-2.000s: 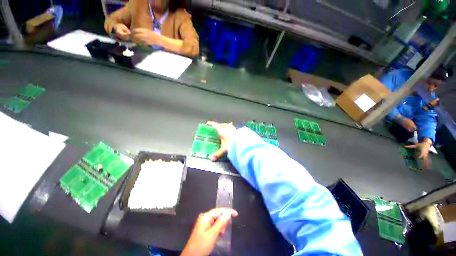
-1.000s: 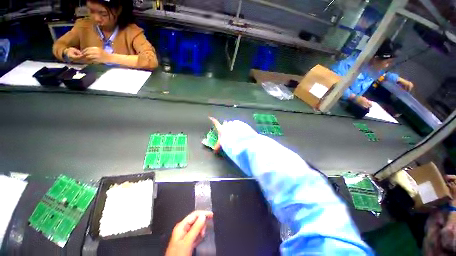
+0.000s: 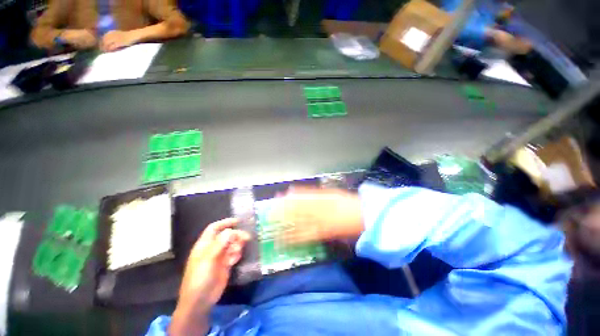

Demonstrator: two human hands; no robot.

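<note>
A green circuit board [image 3: 289, 258] lies on the black ledge [image 3: 197, 216] close to my body. My right hand [image 3: 322, 215], blurred and in a blue sleeve, is over the board and hides much of it; whether it grips the board cannot be told. My left hand [image 3: 214, 256] is just left of the board, fingers curled with the fingertips close together; whether it holds a small part cannot be told. A black tray with a heap of small white components [image 3: 140, 233] is left of my left hand.
Another board [image 3: 66, 246] lies left of the tray. The conveyor belt [image 3: 250, 131] carries spaced boards [image 3: 174, 155]. A black bin [image 3: 395, 168] is behind my right forearm. A cardboard box [image 3: 416, 33] stands across the belt. Two people sit on the far side.
My right hand has come back from the belt to the ledge, where a board now lies. My left hand has stayed near the ledge's middle. The view has tilted down.
</note>
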